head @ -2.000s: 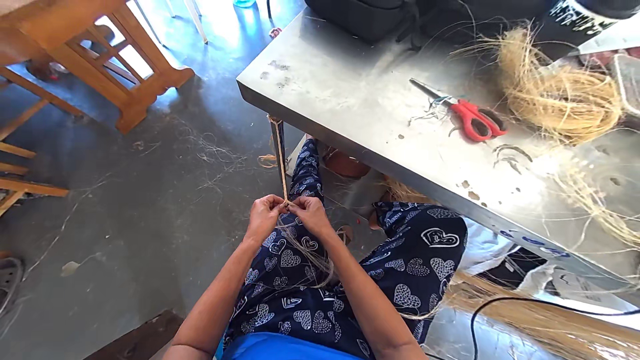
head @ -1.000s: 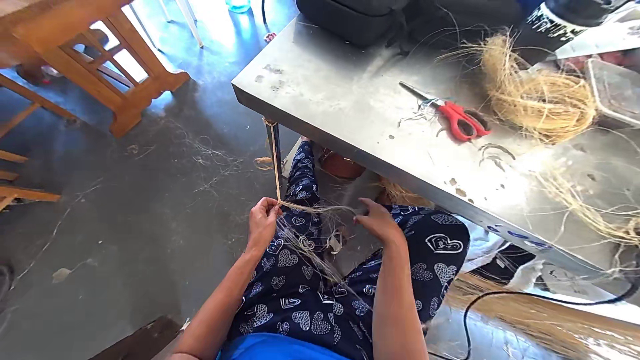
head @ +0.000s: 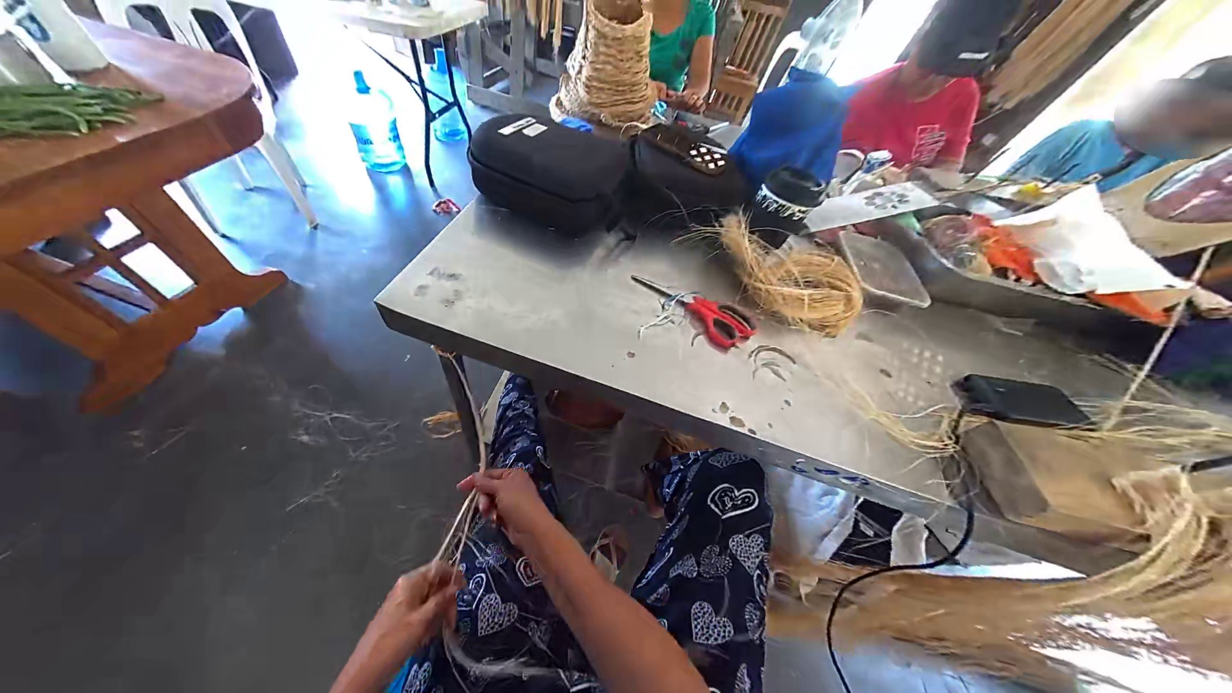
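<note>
A narrow cord of pale plant fibre [head: 469, 393] runs down from the table's near left corner, beside the table leg, to my hands. My right hand [head: 505, 496] pinches it at the height of my knees. Lower and to the left, my left hand [head: 423, 592] is closed around the loose strands [head: 456, 539] that spread below the right hand. More loose fibre hangs over my lap. On the metal table [head: 539, 308] lie red-handled scissors [head: 720, 321], partly open, with a coiled bundle of tan fibre [head: 804, 289] just beyond them.
Black cases [head: 549, 168], a dark tumbler [head: 784, 200], a clear plastic container [head: 884, 269] and a black device with a cable [head: 1020, 399] are on the table. Long fibre [head: 914, 606] lies at the right. A wooden table [head: 144, 192] stands left. Several people sit across.
The view has swung up, showing the far side. My right hand has come from apart on the right back to the cord, and my left hand is now below it on the strands.
</note>
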